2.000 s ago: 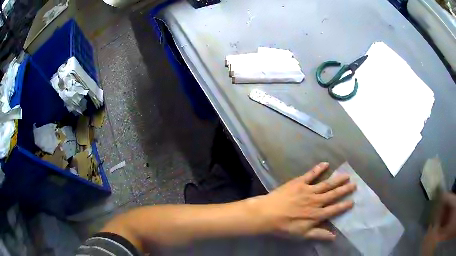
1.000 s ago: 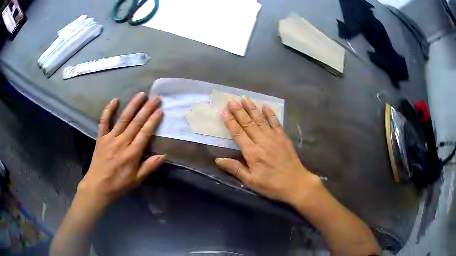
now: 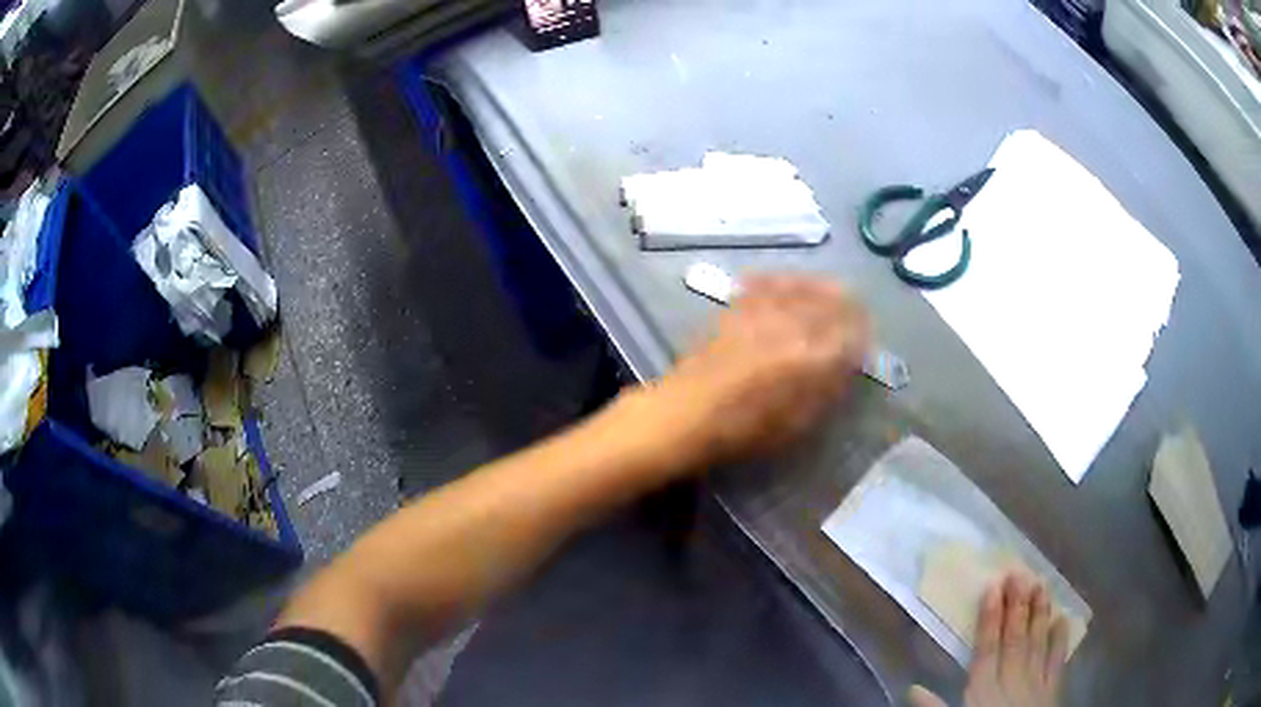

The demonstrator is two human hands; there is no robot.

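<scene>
A pale fabric piece [image 3: 885, 514] lies flat near the table's front edge, with a beige piece [image 3: 954, 577] on top of it. My right hand [image 3: 1021, 642] rests on the beige piece with fingers spread; the picture's lower edge cuts it off. My left hand [image 3: 788, 362] is blurred and lies over the middle of the silvery pressing template [image 3: 888, 369], whose two ends show on either side. Whether its fingers grip the template cannot be seen.
Folded white strips [image 3: 726, 205], green-handled scissors [image 3: 924, 228], a white stack [image 3: 1072, 304] and spare beige pieces [image 3: 1191, 511] lie on the grey table [image 3: 664, 83]. A phone [image 3: 560, 20] is at the far edge. Blue crates [image 3: 152, 532] with scraps stand on the floor at left.
The view has swung left. My left hand has left the fabric and moved over to the template. My right hand stays on the beige piece. The iron is out of view.
</scene>
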